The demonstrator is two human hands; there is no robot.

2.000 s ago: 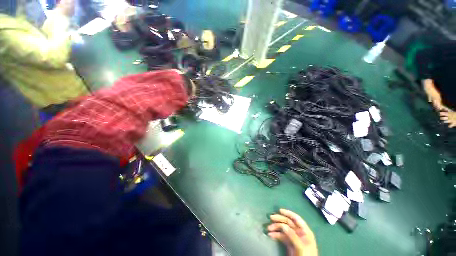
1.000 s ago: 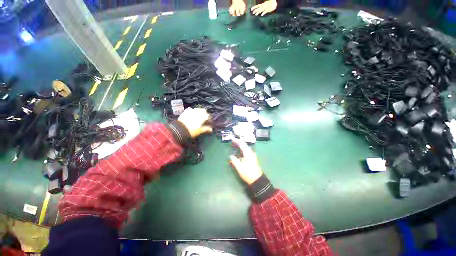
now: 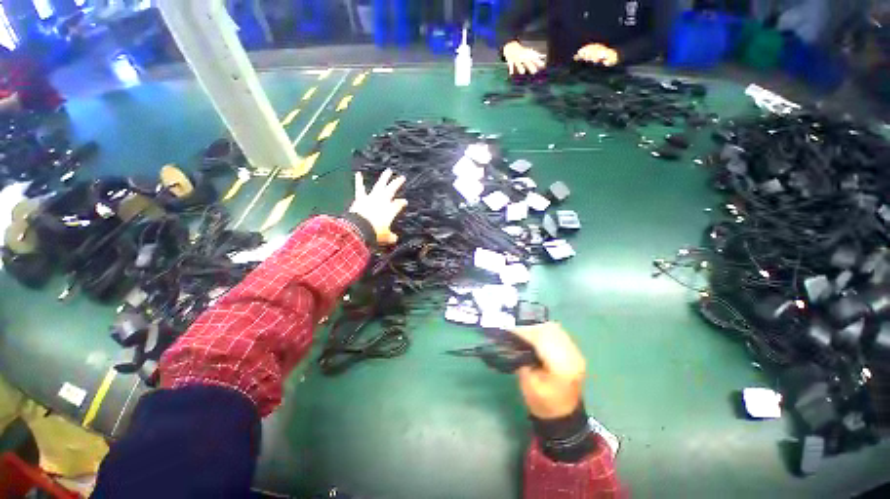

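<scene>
A heap of black antenna cables [image 3: 439, 229] lies on the green table in front of me. Its antenna modules [image 3: 495, 292], many with a white or pale face, lie along the heap's right side. My left hand [image 3: 379, 207] is at the heap's left edge with fingers spread, and nothing shows in it. My right hand [image 3: 554, 368] is below the modules, closed on a blurred black cable hank [image 3: 496, 353] that reaches left from the fingers. A looped cable [image 3: 366, 343] lies at the heap's lower left.
A larger heap of cables and modules [image 3: 815, 283] is at the right, a mixed heap [image 3: 127, 244] at the left. A pale post [image 3: 234, 93] stands on the table by yellow dashed tape. A bottle [image 3: 463, 60] and another person's hands [image 3: 525, 58] are at the far edge.
My left hand has opened and spread at the heap's left side. My right hand has moved right and down and now holds a black hank. The view has tilted up.
</scene>
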